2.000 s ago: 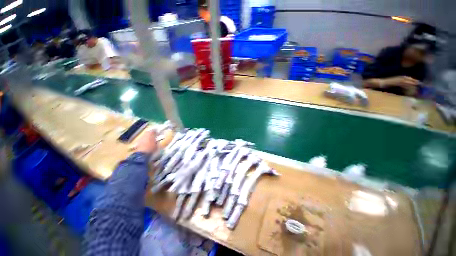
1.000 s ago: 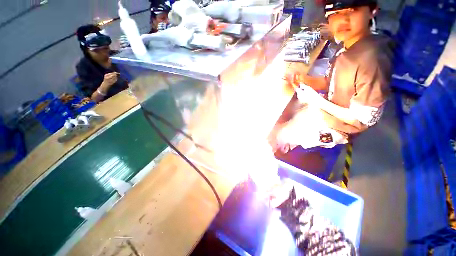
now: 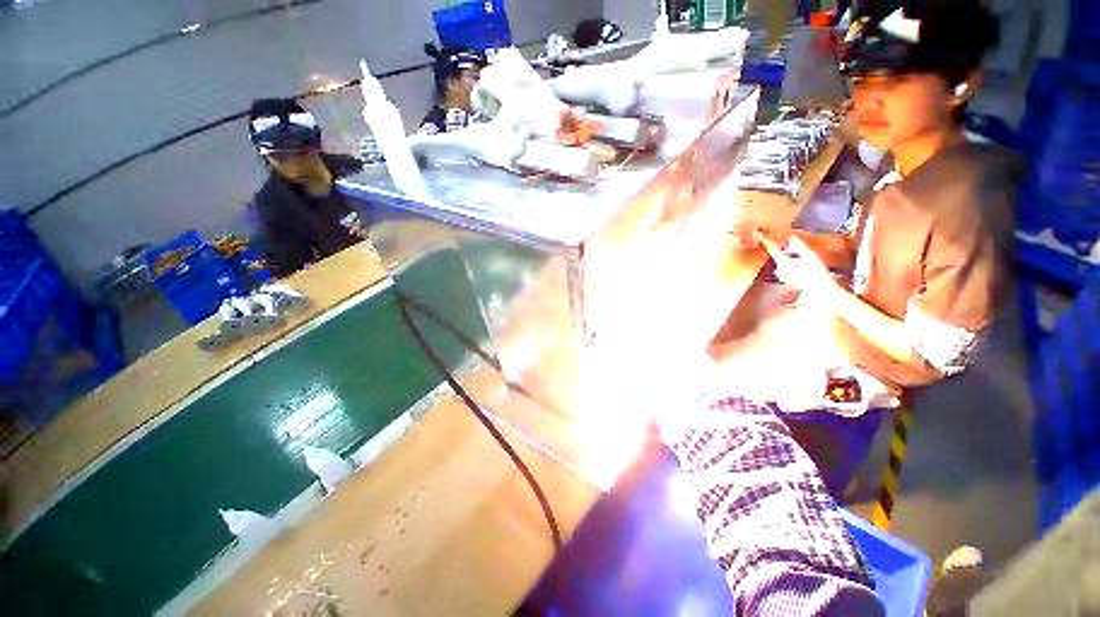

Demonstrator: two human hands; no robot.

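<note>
My right forearm in a checked sleeve (image 3: 778, 506) reaches up from the bottom right over a blue bin (image 3: 899, 566). My right hand is lost in strong glare by the side of a large shiny metal box (image 3: 483, 217), so its grip cannot be told. My left hand is out of the picture. Grey-white parts (image 3: 555, 157) and a white nozzle bottle (image 3: 392, 133) are on top of the box. A black cable (image 3: 501, 440) hangs in front of it.
A tan bench (image 3: 410, 518) with brown specks runs beside a green conveyor belt (image 3: 302, 416). Two small nozzle bottles (image 3: 326, 468) stand at the belt edge. A person (image 3: 941, 241) works close on the right. Others sit beyond the belt. Blue bins (image 3: 199, 271) are at left.
The view has swung from the bench with piled long pieces to the metal box at right. My right forearm has come into view over the blue bin; my left arm has left the picture.
</note>
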